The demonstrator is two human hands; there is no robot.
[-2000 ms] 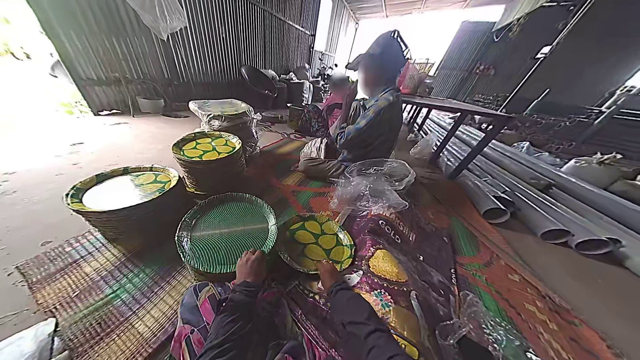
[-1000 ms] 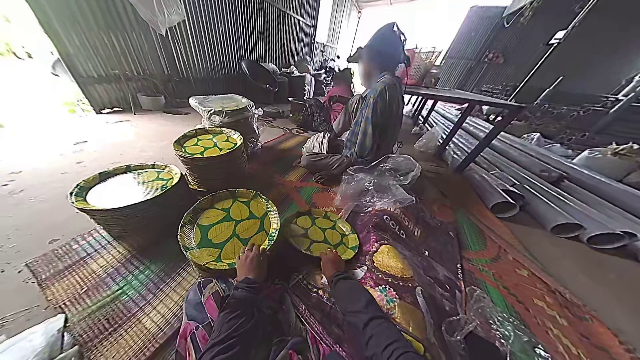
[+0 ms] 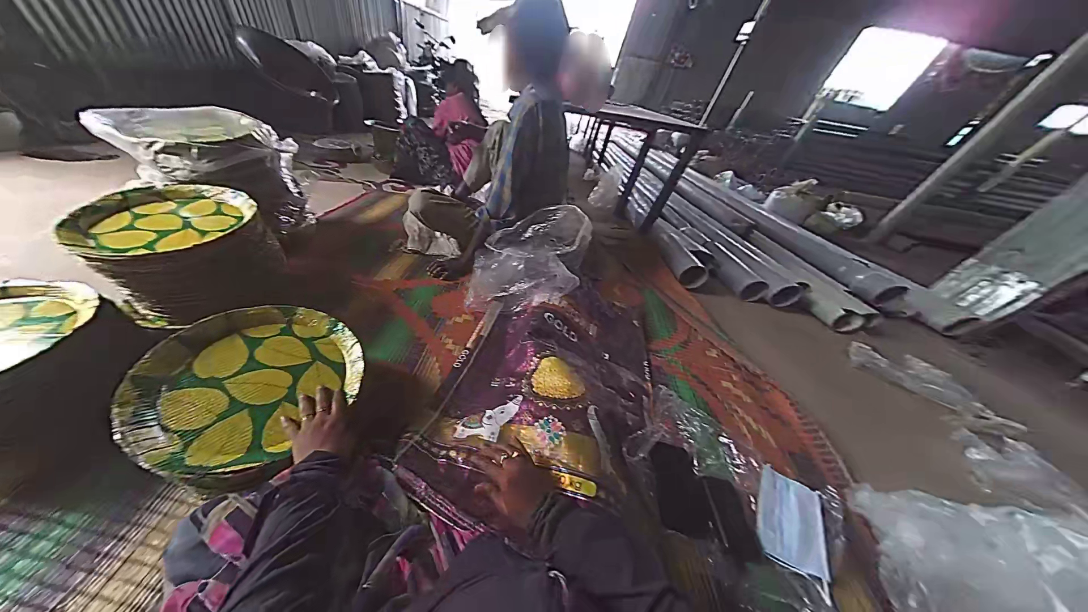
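My left hand [image 3: 320, 425] rests with its fingers apart on the near right rim of a round plate [image 3: 255, 387] with yellow leaf shapes on green. My right hand [image 3: 510, 478] lies spread on a dark purple printed sack [image 3: 557, 340], with no plate in it. Behind the leaf-patterned plate stands a tall stack of similar plates [image 3: 161, 229]. Another such stack [image 3: 42, 314] is cut off by the left edge. A further stack wrapped in clear plastic [image 3: 183, 140] is farther back.
Patterned woven mats [image 3: 722, 399] cover the floor. A person [image 3: 531, 161] sits ahead, another [image 3: 455, 127] beyond. Crumpled clear plastic [image 3: 531, 255] lies past the sack. Grey pipes [image 3: 748, 246] and a dark table [image 3: 654, 119] are to the right, as is a blue face mask [image 3: 792, 523].
The second leaf-patterned plate that was at my right hand no longer shows there; that hand is now on the sack. The view has swung to the right.
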